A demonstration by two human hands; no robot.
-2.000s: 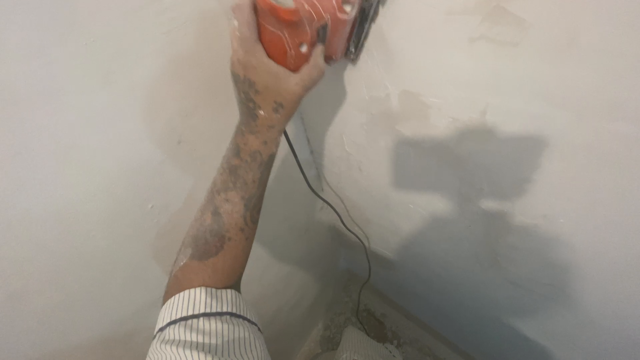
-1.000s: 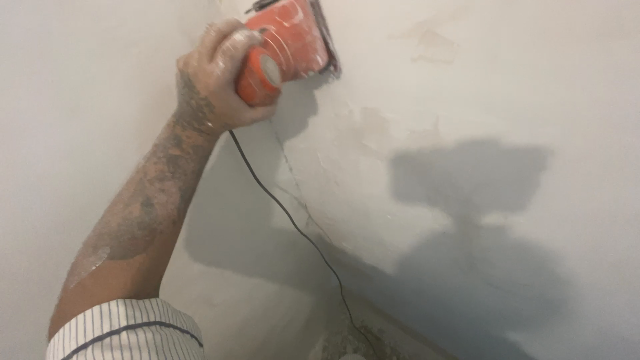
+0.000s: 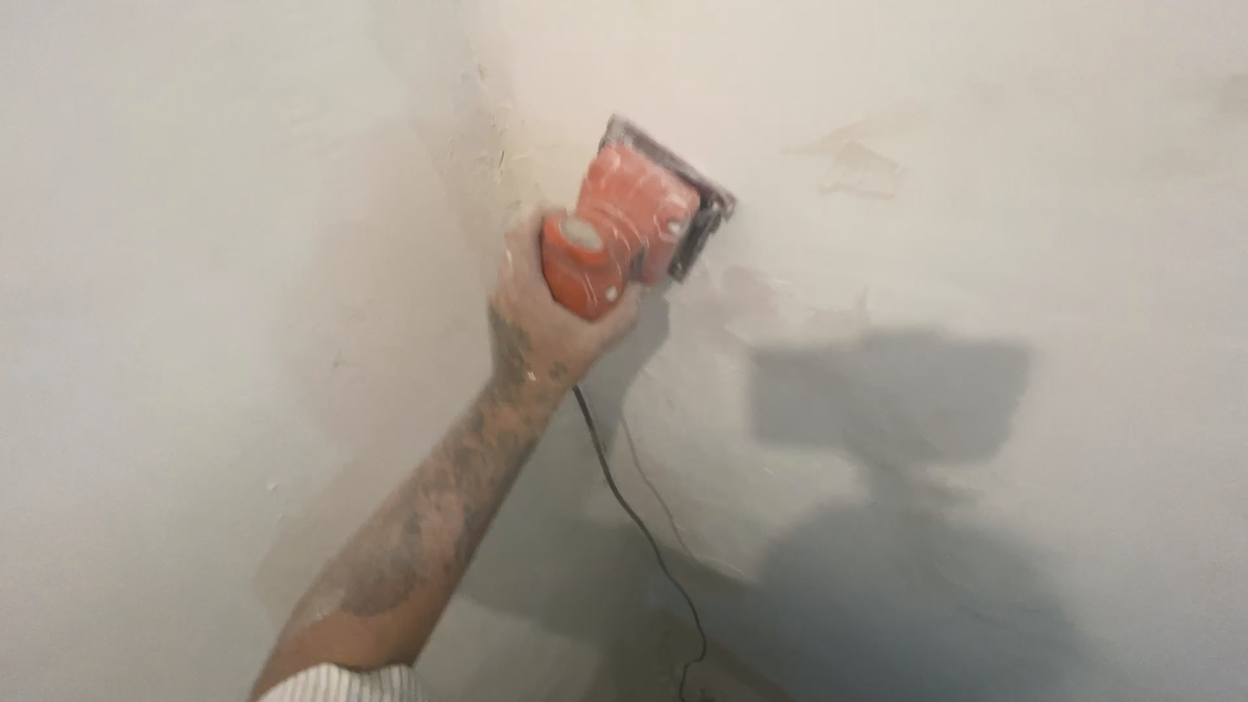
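My left hand [image 3: 556,312], dusty, is closed round the rounded grip of an orange-red electric sheet sander [image 3: 639,210], just above the middle of the head view. White dust coats the sander's body. Its dark, flat rectangular pad [image 3: 673,161] faces the right-hand wall [image 3: 975,244], near the corner; whether it touches cannot be told. A thin black power cord [image 3: 624,497] hangs below my hand and curves down to the bottom edge. My forearm, blotched with grey, reaches up from the lower left out of a striped sleeve [image 3: 346,682]. My right hand is not visible.
Two plastered walls meet at a rough inner corner [image 3: 487,127] that runs down behind the hand. The right wall bears uneven plaster patches [image 3: 863,171] and a large dark shadow [image 3: 887,400]. A skirting or ledge [image 3: 741,673] shows low down, partly in shadow.
Held throughout in my left hand, the sander has shifted rightward along the wall, closer to the plaster patches. Its pad has turned from its slant of a second ago. The view has tilted up slightly.
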